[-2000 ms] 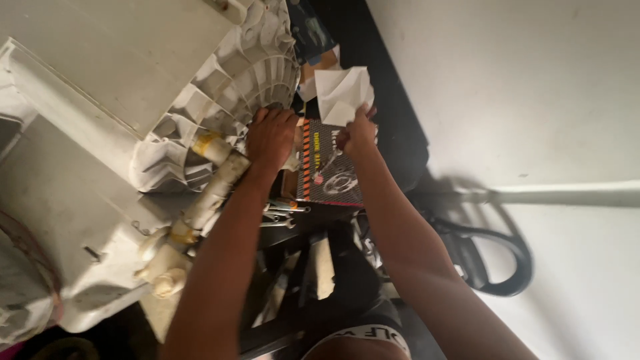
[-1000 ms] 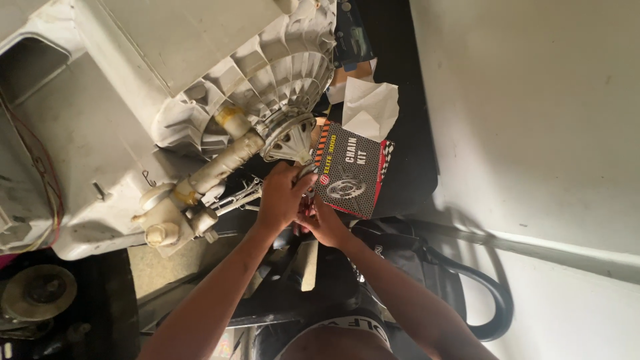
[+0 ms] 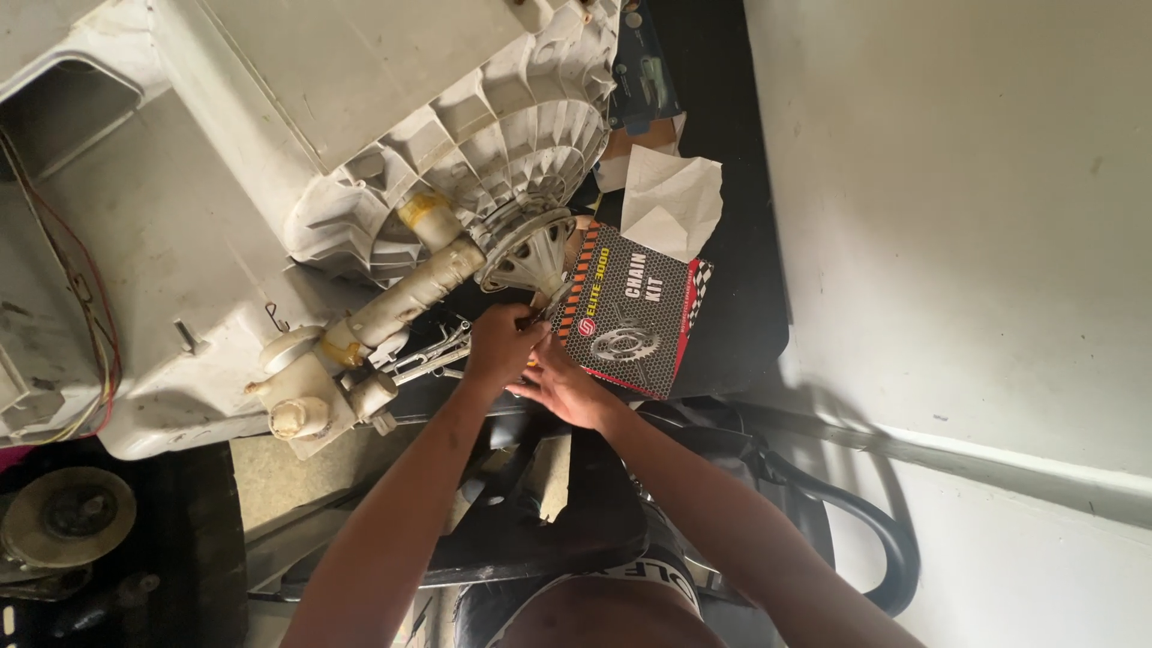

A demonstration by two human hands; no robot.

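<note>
My left hand (image 3: 502, 349) is closed around something small and dark at the near edge of the chain kit box (image 3: 630, 310); the thing is mostly hidden by the fingers. Against it lies my right hand (image 3: 562, 387), fingers partly bent and spread, its fingertips near the left thumb; whether it grips anything is unclear. Just beyond the hands sits a round metal hub with spokes (image 3: 531, 252), beside a ribbed whitish plastic tub part (image 3: 504, 135). A crumpled white paper (image 3: 672, 202) rests over the box's far edge. Several metal wrenches (image 3: 436, 358) lie left of my left hand.
A pale pipe with yellowed joints (image 3: 418, 283) leads to a pump-like fitting (image 3: 301, 418). Wires (image 3: 90, 306) hang at the left. A dark blue box (image 3: 641, 67) lies at the far end of the black table (image 3: 733, 306). On the right are a black curved handle (image 3: 886, 531) and a pale wall.
Two seconds ago my right hand was at the white paper and my left hand at the ribbed part; both have come together at the box's near edge. The paper now lies on the box.
</note>
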